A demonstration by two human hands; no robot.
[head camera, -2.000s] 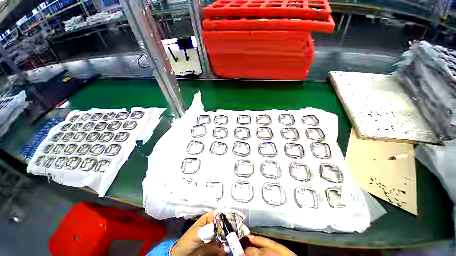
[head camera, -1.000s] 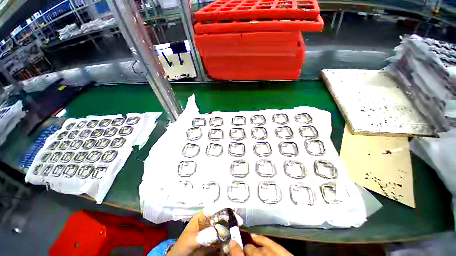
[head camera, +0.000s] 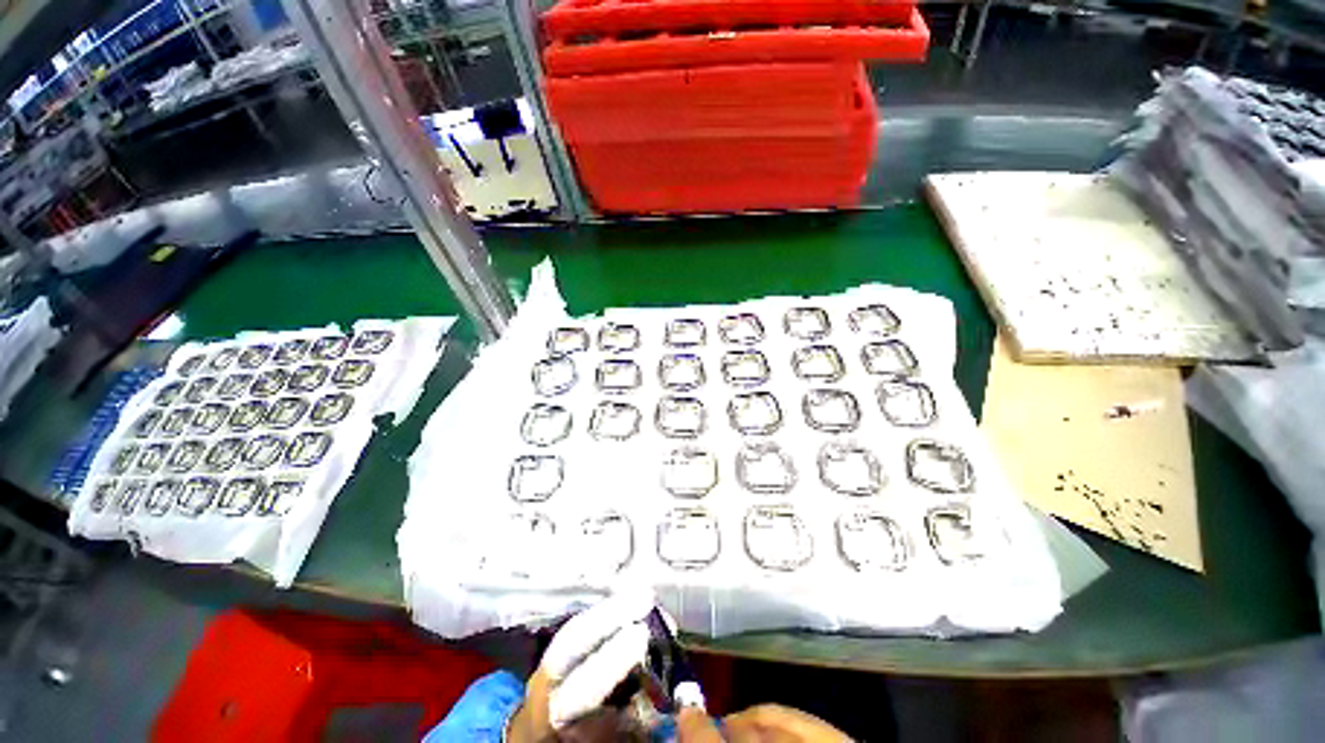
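Observation:
My left hand [head camera: 581, 685], with white coverings on its fingers, is at the bottom centre, just in front of the tray. It holds a small frame part [head camera: 661, 649], seen edge-on and partly hidden by the fingers. My right hand [head camera: 748, 723] is beside it, cut off by the bottom edge, and holds a white-barrelled marker [head camera: 689, 697]. The marker's tip is hidden or too blurred to tell. A white lined parts tray [head camera: 451, 566] lies ahead with rows of rounded-square frames [head camera: 687, 536]; one spot in its second row from the front holds no frame.
A similar tray [head camera: 436, 349] lies left, past a metal post [head camera: 414, 182]. Red crates [head camera: 712, 138] stand behind. A tan card [head camera: 1083, 436], a speckled pale board [head camera: 1075, 269] and a layered grey-white stack [head camera: 1213, 218] are on the right. A red stool [head camera: 247, 675] stands below the bench at left.
The bench scene has shifted slightly left and up in view. My hands sit lower, and my left hand has turned, so the frame now shows edge-on instead of facing me.

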